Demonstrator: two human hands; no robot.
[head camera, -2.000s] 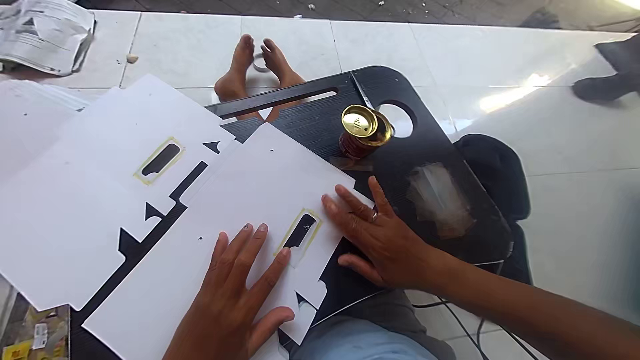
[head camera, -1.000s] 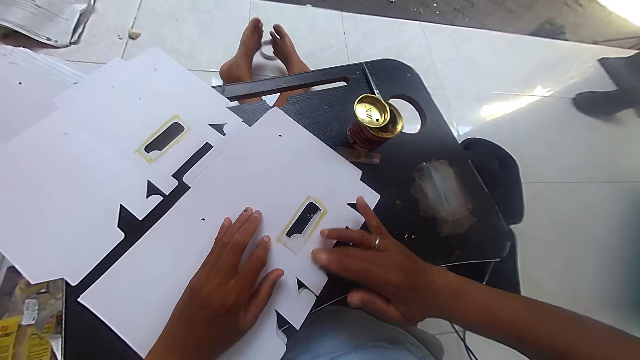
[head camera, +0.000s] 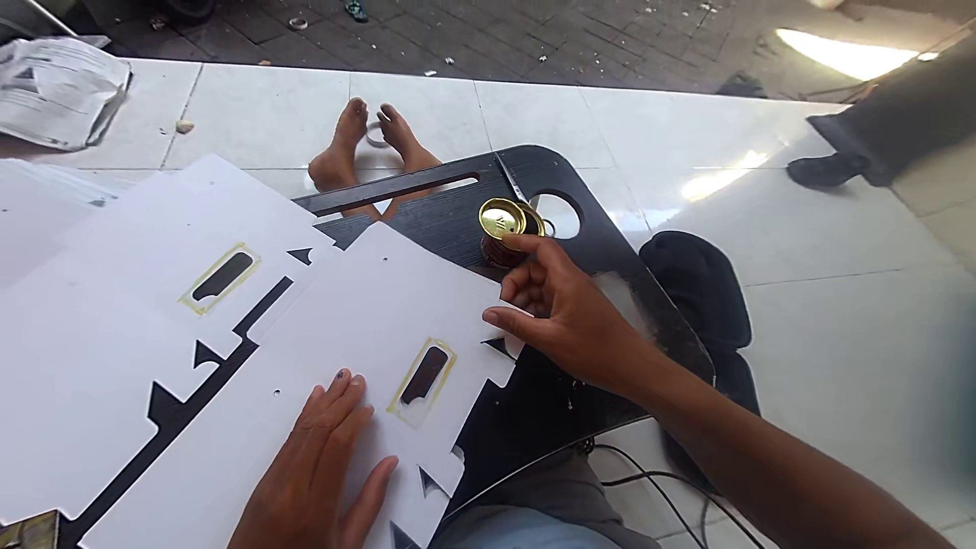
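Note:
My left hand (head camera: 320, 457) lies flat on a die-cut white card sheet (head camera: 328, 328), left of its slot with a yellow-edged clear film patch (head camera: 422, 381). Fingers curled, my right hand (head camera: 557, 305) is raised over the sheet's right edge, its index fingertip at the rim of an open tin can (head camera: 501, 252) with a gold lid (head camera: 502, 219). Whether it touches the can I cannot tell. Another white card sheet (head camera: 122, 305) with a similar patch (head camera: 219, 278) lies to the left. Scissors or a similar metal tool (head camera: 512, 179) rest behind the can.
The black folding table (head camera: 610, 229) has an oval cutout and a long slot. A black case (head camera: 698, 290) stands right of it, with cables (head camera: 648, 476) below. Bare feet (head camera: 351, 149) show beyond the table. A person's shoe (head camera: 827, 169) is at right, a paper-like bundle (head camera: 65, 91) at far left.
My right hand has left the area beside the nearer film patch and moved up to the can. My left hand stays on the sheet. The view has tilted upward.

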